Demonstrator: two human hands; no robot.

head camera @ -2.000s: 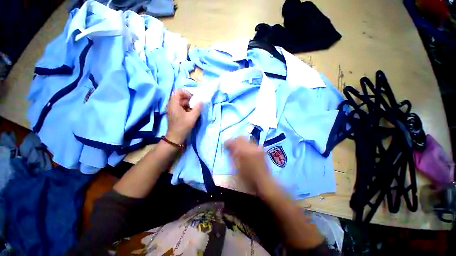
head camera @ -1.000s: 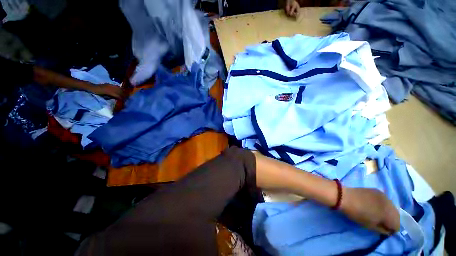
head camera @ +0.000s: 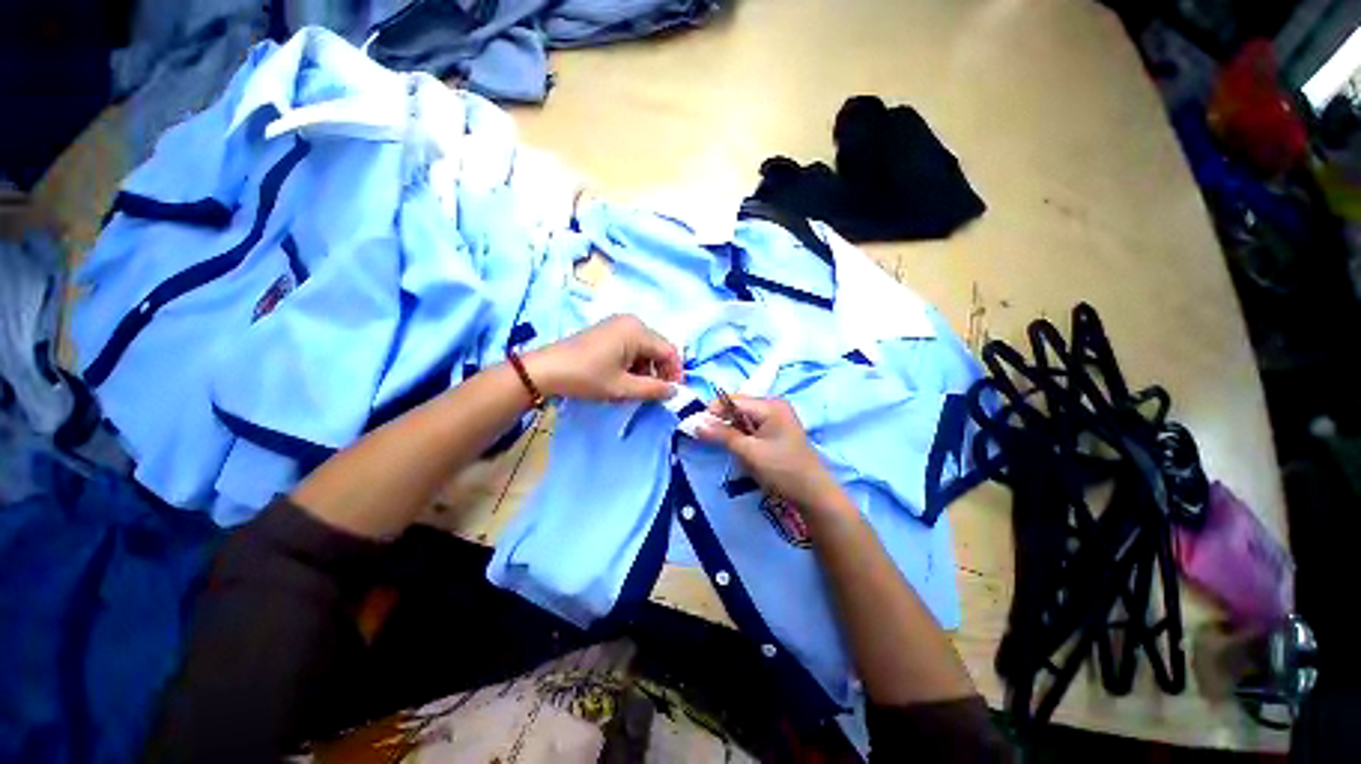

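A light blue uniform shirt [head camera: 597,493] with a navy placket and white buttons lies open in front of me. Its badge [head camera: 785,520] shows right of the placket. My left hand [head camera: 620,361], with a red bracelet at the wrist, pinches the shirt near the top of the placket, by the collar. My right hand [head camera: 758,445] is close beside it, fingers closed at the same spot, with a small dark metal tool [head camera: 729,406], possibly snips, mostly hidden in the fingers. Whether the right fingers also grip cloth is unclear.
Stacked light blue shirts [head camera: 343,299] lie at left. Black hangers [head camera: 1090,508] are heaped at right, with a pink pouch [head camera: 1236,555] beyond them. A black cloth [head camera: 881,172] lies on the pale table [head camera: 1045,135]. Grey-blue garments [head camera: 508,45] lie at the far left.
The view has swung back from the left side to the shirt. Both hands are now together at the upper placket, which lies lower and shows its buttons.
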